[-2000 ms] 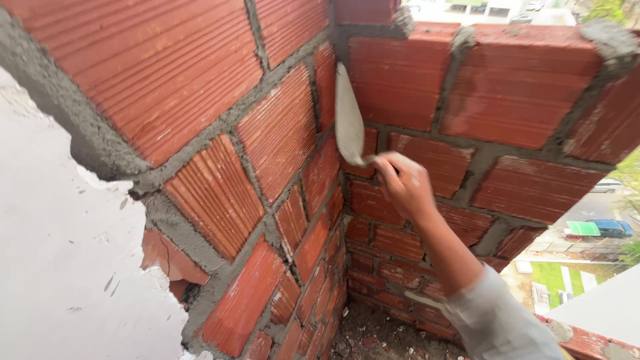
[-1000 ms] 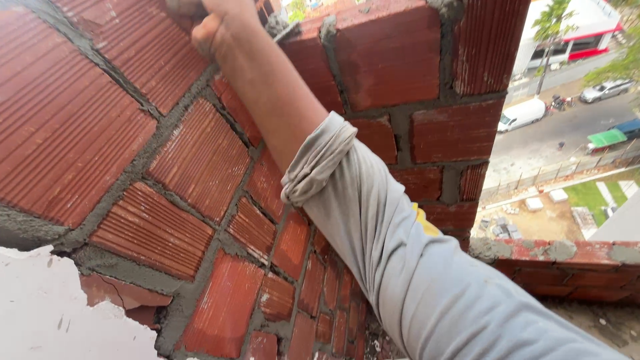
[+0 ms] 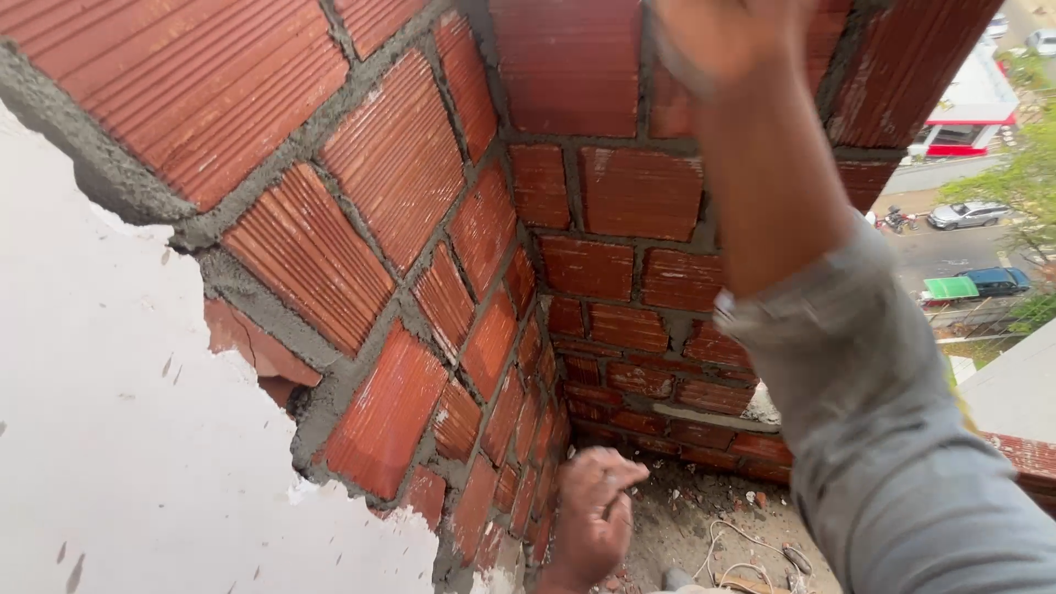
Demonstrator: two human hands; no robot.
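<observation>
My right hand (image 3: 726, 37) is blurred at the top edge, in front of the far wall of red clay bricks (image 3: 639, 190); its fingers are cut off, so what it holds cannot be seen. My right forearm and rolled grey sleeve cross the right side. Low in the middle, my left hand (image 3: 596, 507) is lifted with loosely bent fingers and nothing visible in it, near the foot of the left wall of ribbed clay bricks (image 3: 392, 157). Grey mortar (image 3: 285, 157) fills the joints between bricks. No trowel shows now.
A white-coated surface (image 3: 124, 371) with a ragged broken edge covers the lower left. Below, the floor (image 3: 672, 524) carries rubble and a loose pale cord (image 3: 714, 536). Beyond the wall at right, far down, lie a street with parked cars (image 3: 967, 214) and a tree.
The trowel seen in my right hand two seconds ago is out of sight. Since one second ago, my right hand has gone from the left wall to the far wall. My left hand has come into view.
</observation>
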